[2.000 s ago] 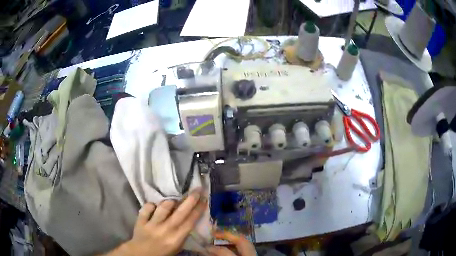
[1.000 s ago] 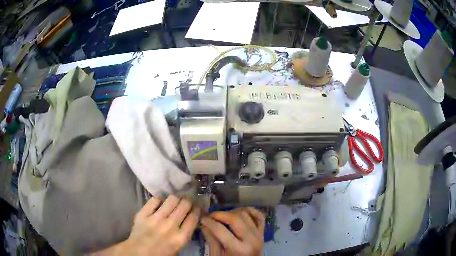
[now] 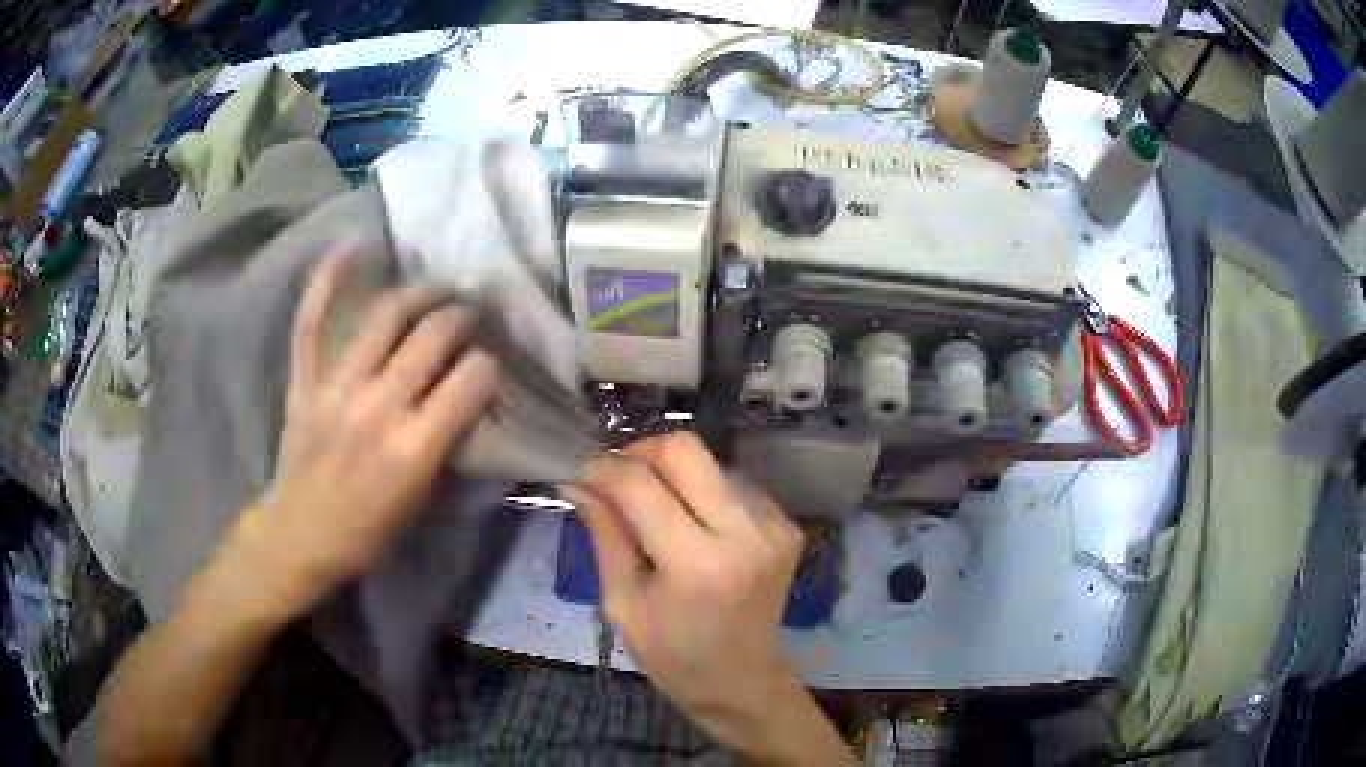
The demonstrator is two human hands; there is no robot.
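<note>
The cream overlock machine stands on the white table. The taupe garment body lies left of it and hangs over the table's front edge. A light grey panel lies beside the machine's front cover. My left hand is blurred, spread over the taupe cloth with its fingers apart; whether it grips a fold cannot be told. My right hand pinches the cloth edge just in front of the needle area. The fingertips hide part of that edge.
Red-handled snips lie right of the machine. Thread cones stand behind it. Stacked green cut pieces lie at the far right. A pale green cloth and dark striped cloth are at the left.
My left hand has moved up and left from the needle area onto the taupe cloth. The cloth is drawn closer and now hangs in front. My right hand has risen to the cloth edge.
</note>
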